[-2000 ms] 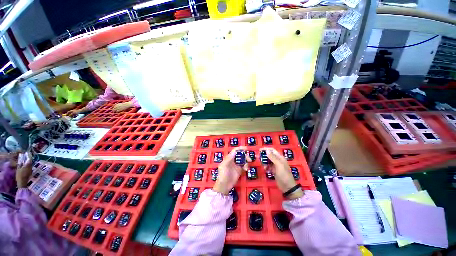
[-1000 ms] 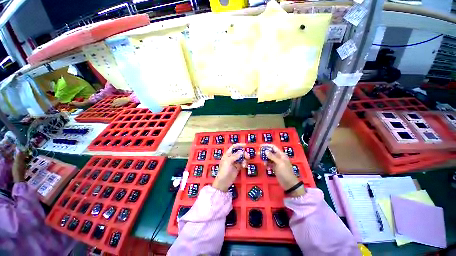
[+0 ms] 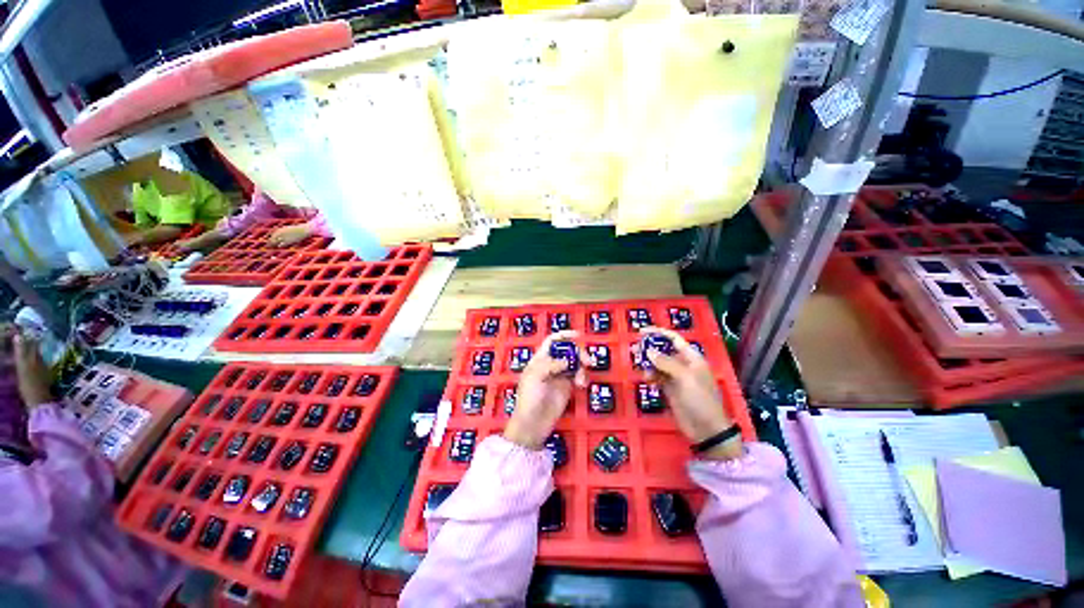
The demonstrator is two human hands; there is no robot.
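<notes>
The red compartment tray (image 3: 580,553) lies directly in front, with small black rounded watch units in most pockets. One unit (image 3: 611,451) sits turned askew in its pocket. My left hand (image 3: 544,390) holds a watch unit (image 3: 563,353) between thumb and fingers above the tray's upper middle. My right hand (image 3: 692,390) holds another watch unit (image 3: 655,347) above the tray's upper right. A dark band is on my right wrist. The hands are apart, and both hide some pockets below them.
A filled red tray (image 3: 378,387) lies left, more trays behind it. A person's pink sleeve (image 3: 74,499) is at far left. Yellow sheets (image 3: 535,131) hang ahead. A metal post (image 3: 811,226) stands right, with stacked trays (image 3: 951,394) beyond it and record sheets (image 3: 874,475) below.
My right hand has moved a little to the right with its watch unit, widening the gap between the hands. My left hand has stayed nearly in place. The view has shifted slightly.
</notes>
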